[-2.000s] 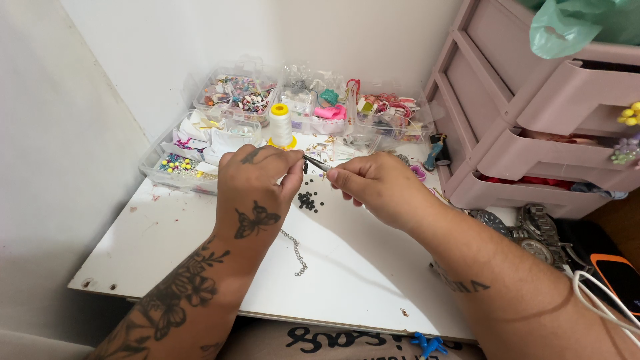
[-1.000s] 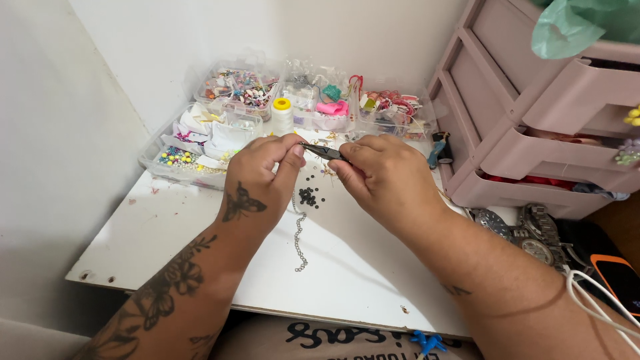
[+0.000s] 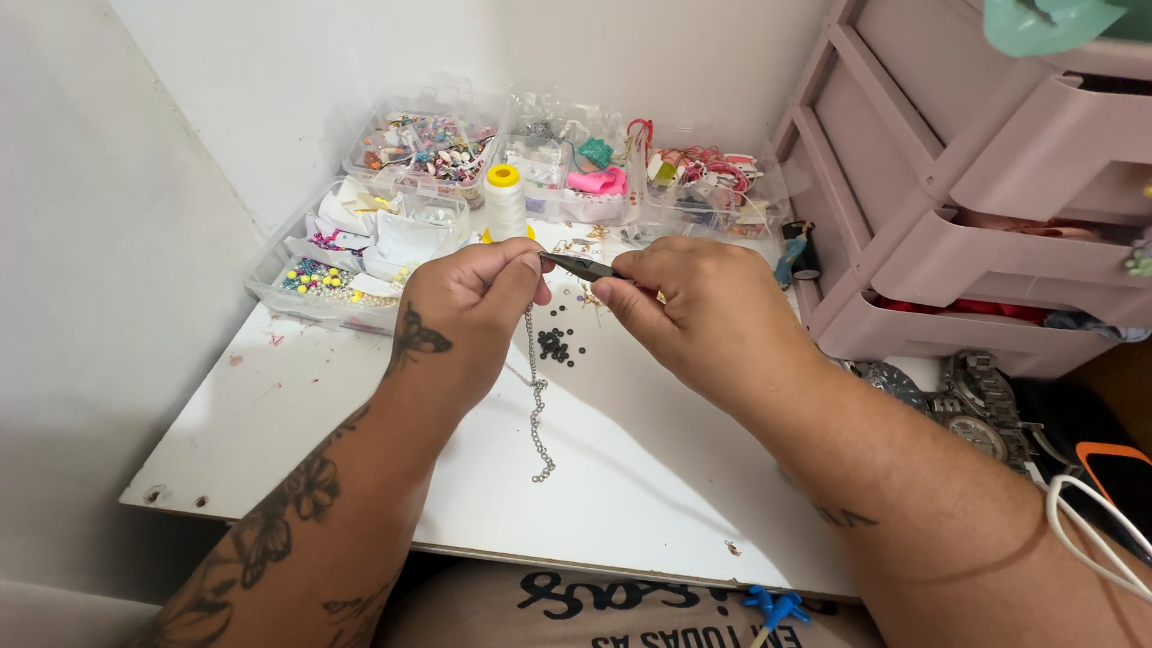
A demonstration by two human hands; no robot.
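Observation:
My left hand (image 3: 486, 301) pinches one end of a silver-coloured metal chain (image 3: 537, 414) between thumb and fingertips; the chain hangs down and its lower part lies on the white board. In my right hand (image 3: 693, 306) are needle-nose pliers (image 3: 580, 266), whose tips touch or nearly touch the small piece at my left fingertips. What exactly the tips grip is too small to tell. Small black disc beads (image 3: 553, 346) lie in a loose pile just right of the chain. A thread cone (image 3: 505, 202) with a yellow base stands behind my left hand.
Clear plastic boxes of beads (image 3: 423, 144), findings and pink cord (image 3: 720, 171) line the back. Another bead box (image 3: 333, 270) is at left. Pink drawers (image 3: 1035, 243) rise at right, with metal watches (image 3: 976, 405) and a white cable (image 3: 1080, 531) below. A blue plastic piece (image 3: 776, 607) lies at the front edge.
Two seconds ago my hands were close together; the pliers are now more exposed between them. The upper part of the chain, hidden behind my left hand earlier, now shows.

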